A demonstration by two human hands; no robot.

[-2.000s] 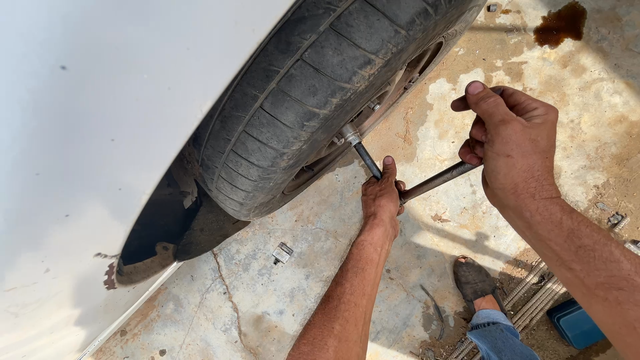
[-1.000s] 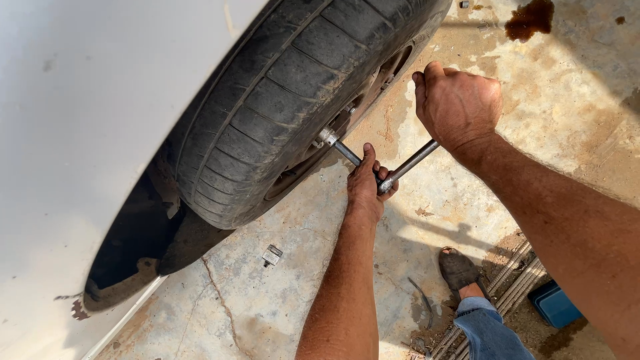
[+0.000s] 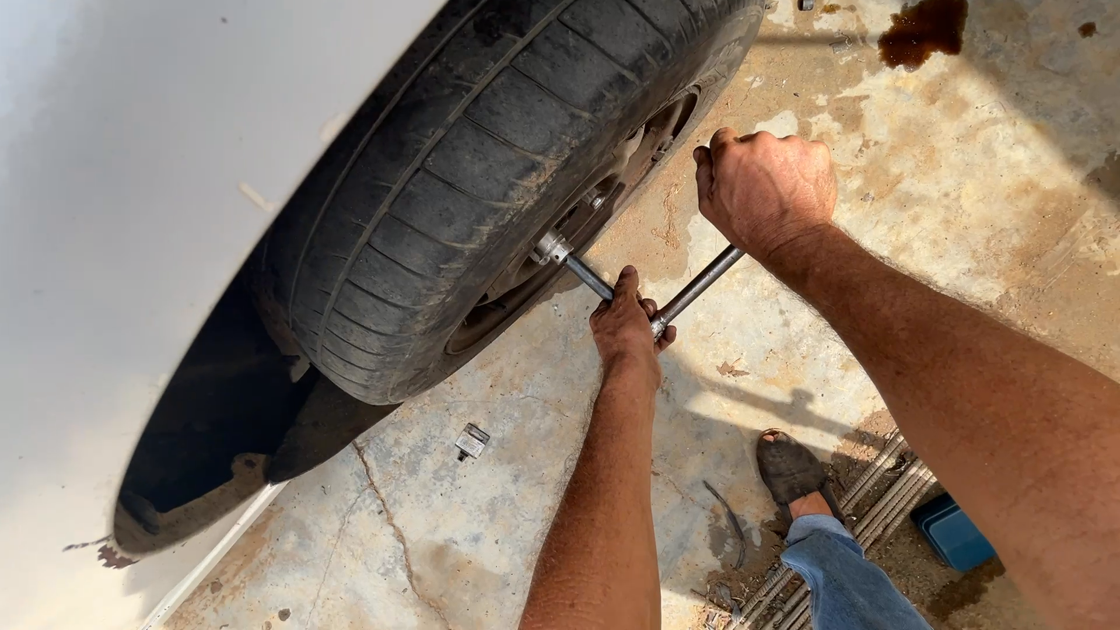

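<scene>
My left hand (image 3: 626, 324) is closed around the elbow end of a metal socket wrench's shaft (image 3: 588, 276). The socket (image 3: 551, 248) at the far end sits at the wheel rim (image 3: 507, 293) of a car. My right hand (image 3: 770, 188) grips the upper end of the wrench's handle (image 3: 698, 287), which slants up to the right from my left hand; the end inside that hand is hidden. A worn black tyre (image 3: 437, 192) surrounds the rim. Another lug nut (image 3: 597, 199) shows on the rim beyond the socket.
White car bodywork (image 3: 175, 175) fills the left. A small metal piece (image 3: 472, 441) lies on the cracked concrete floor (image 3: 516, 402). Near my shod foot (image 3: 792, 468) are ribbed steel bars (image 3: 892, 503) and a blue case (image 3: 954, 532). A dark stain (image 3: 923, 31) marks the floor at top right.
Two seconds ago my right hand's fingers were raised and partly loose at the handle; now they are curled around it. The left hand has stayed at the wrench's elbow. The view has shifted somewhat.
</scene>
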